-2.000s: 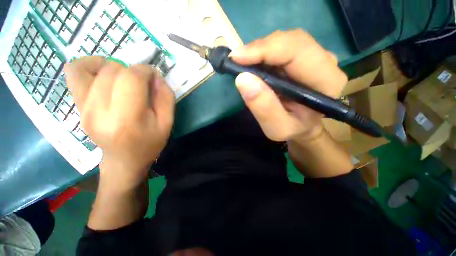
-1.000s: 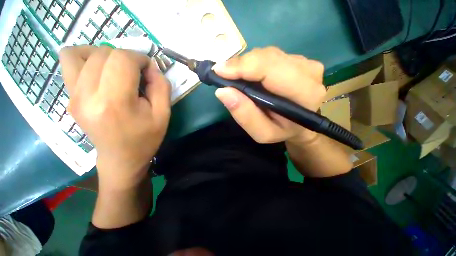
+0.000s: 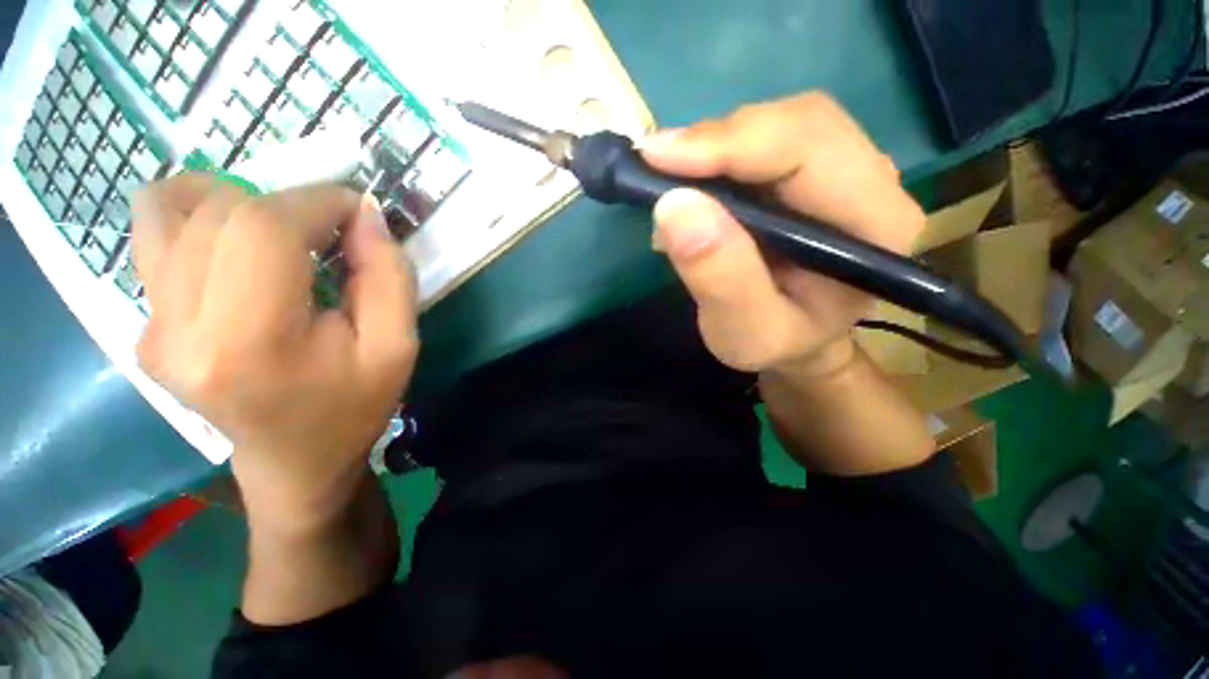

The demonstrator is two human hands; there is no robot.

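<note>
My right hand (image 3: 782, 232) holds the black soldering iron (image 3: 849, 259) like a pen. Its metal tip (image 3: 511, 129) points up-left above the white tray (image 3: 517, 80), apart from the boards. My left hand (image 3: 272, 299) is over the lower part of the tray, thumb and forefinger pinched on a short thin silvery strand of solder wire (image 3: 377, 182). A green band (image 3: 228, 178) shows at its fingers. PCB panels (image 3: 285, 80) with green edges and rows of small rectangles lie in the tray, partly hidden by my left hand.
The tray lies on the green mat (image 3: 743, 53) at its near edge. A flat black object (image 3: 975, 66) lies at the top right. Open cardboard boxes (image 3: 988, 272) stand below on the right. A black cable (image 3: 941, 348) hangs behind the iron.
Since one second ago, the iron has moved up and right, its tip away from the panel's corner. My left hand has shifted slightly left and down, and the wire end now shows.
</note>
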